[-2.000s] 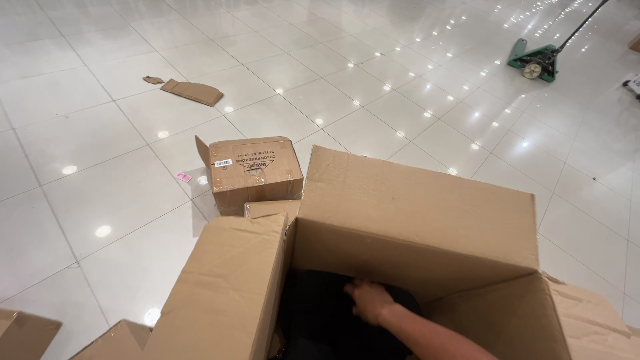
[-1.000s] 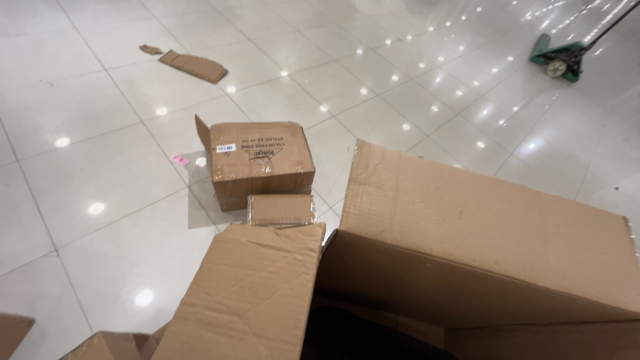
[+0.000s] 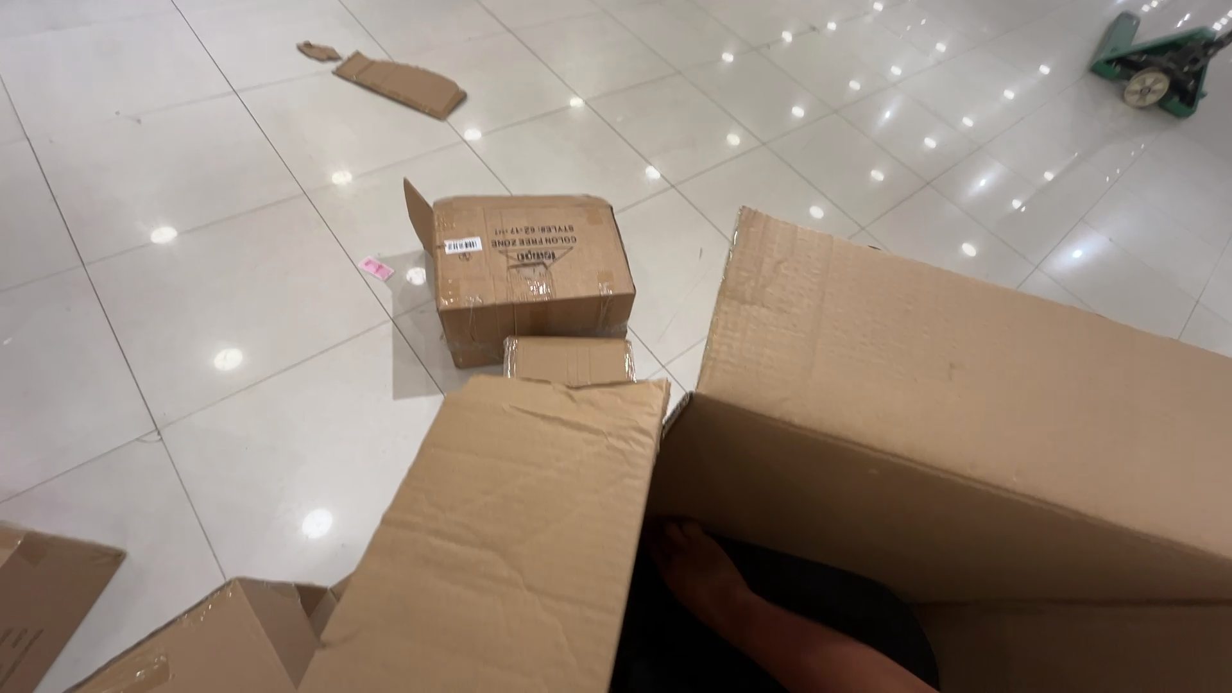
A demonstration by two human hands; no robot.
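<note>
A large cardboard box (image 3: 789, 472) stands at the lower right with its flaps folded outward. Inside it lies a dark, round-edged item (image 3: 837, 597), partly in shadow. My right hand (image 3: 698, 568) reaches into the box from the bottom edge of the view, its fingers at the dark item near the box's left inner corner. Shadow hides the fingertips, so whether they grip anything is unclear. The wide left flap (image 3: 510, 500) spreads beside the hand. My left hand is out of view.
A taped, printed carton (image 3: 529, 250) stands beyond the left flap, with a smaller box (image 3: 568, 360) beside it. More cartons (image 3: 212, 635) sit at lower left. Cardboard scraps (image 3: 404, 85) and a pink slip (image 3: 376, 268) lie on the tiled floor. A green pallet jack (image 3: 1160, 72) is at upper right.
My right hand was on the dark item two seconds ago, was out of sight one second ago, and now shows near the box's left inner corner. The view has shifted.
</note>
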